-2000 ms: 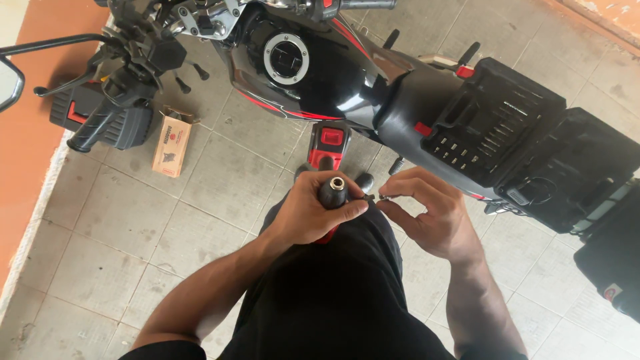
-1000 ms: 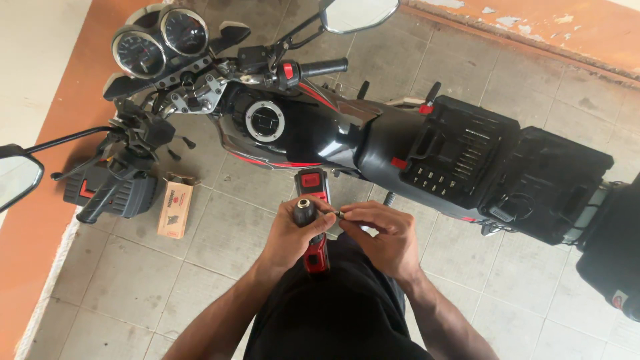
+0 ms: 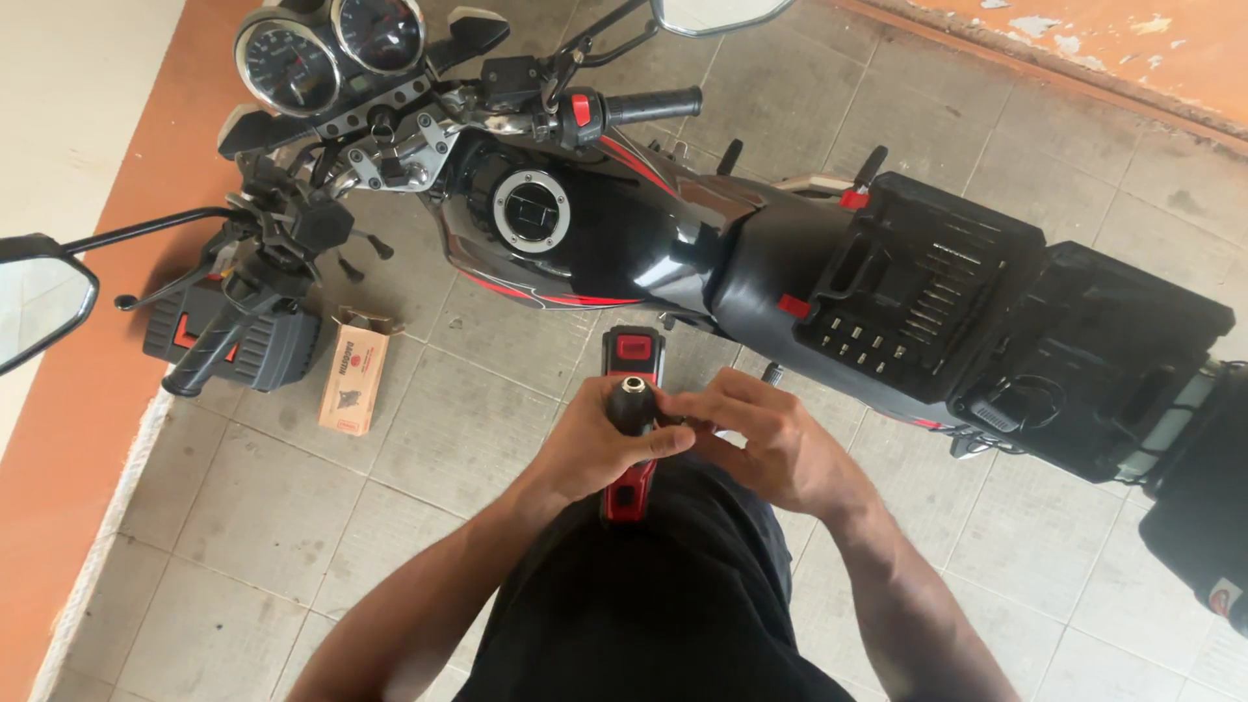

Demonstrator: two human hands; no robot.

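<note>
My left hand (image 3: 590, 439) is closed around the black front end of a red and black cordless drill (image 3: 633, 405), whose chuck points up toward the camera. The drill's red and black base shows beyond and below that hand. Close against it on the right, my right hand (image 3: 780, 439) has its fingertips pinched at the left fingers. Whatever small part lies between those fingertips is mostly hidden. An unfolded black bit case (image 3: 916, 292) rests on the motorcycle seat (image 3: 770, 258), with rows of bits and several small sockets in it.
The motorcycle's fuel tank (image 3: 595, 224) and handlebar grip (image 3: 653, 105) lie ahead of me. On the tiled floor at left stand a small open cardboard box (image 3: 354, 375) and a dark grey case (image 3: 278, 341). A mirror (image 3: 44, 292) juts in at the far left.
The view has shifted, bringing the gauges and right handlebar into frame. A small metal piece seen at my right fingertips earlier is now mostly hidden between both hands. The left hand still holds the drill.
</note>
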